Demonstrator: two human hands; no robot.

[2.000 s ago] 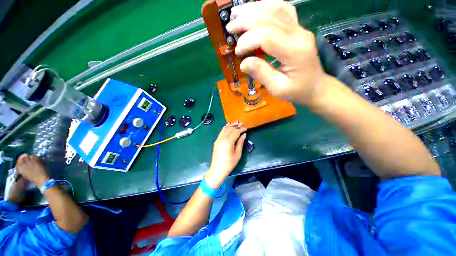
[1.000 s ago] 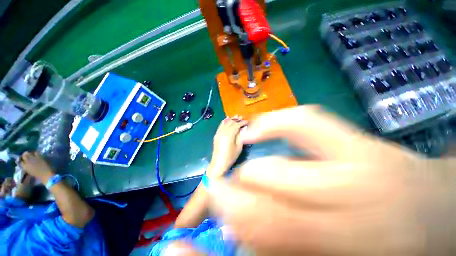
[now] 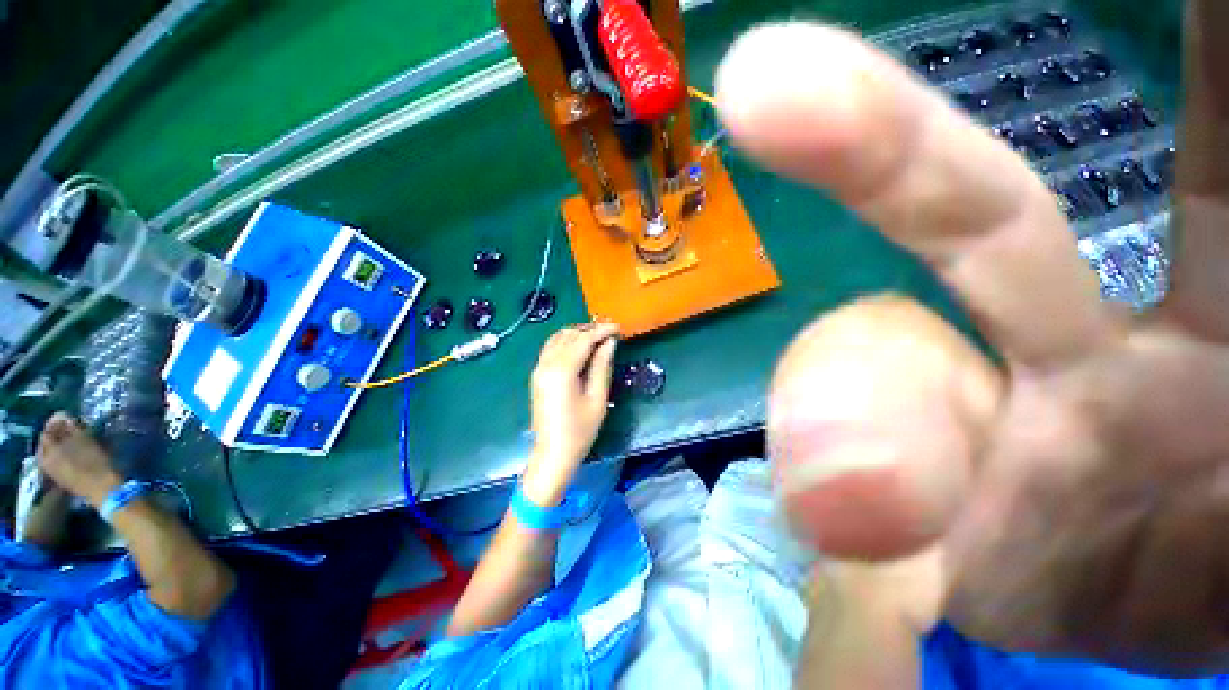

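The hand press stands on its orange base (image 3: 714, 270), its red lever grip (image 3: 639, 61) up at the top. The ram (image 3: 652, 182) comes down to the nest (image 3: 663, 256); I cannot tell if a part lies there. My left hand (image 3: 570, 398) rests on the bench, fingertips at the base's front left corner; whether they hold something is unclear. A dark part (image 3: 646, 378) lies just right of it. My right hand (image 3: 997, 404) is large and close to the camera, off the lever, fingers apart, with nothing seen in it.
Several loose discs (image 3: 481, 314) lie between the press and the blue control box (image 3: 297, 330). A yellow line with a silver connector (image 3: 475, 347) crosses the bench. A clear tray of black parts (image 3: 1078, 128) is partly behind my right hand. Another person's hands (image 3: 81, 458) are at far left.
My right hand has let go of the press lever and come up close to the camera. The red grip shows. My left hand stays by the base corner; the view has shifted a little.
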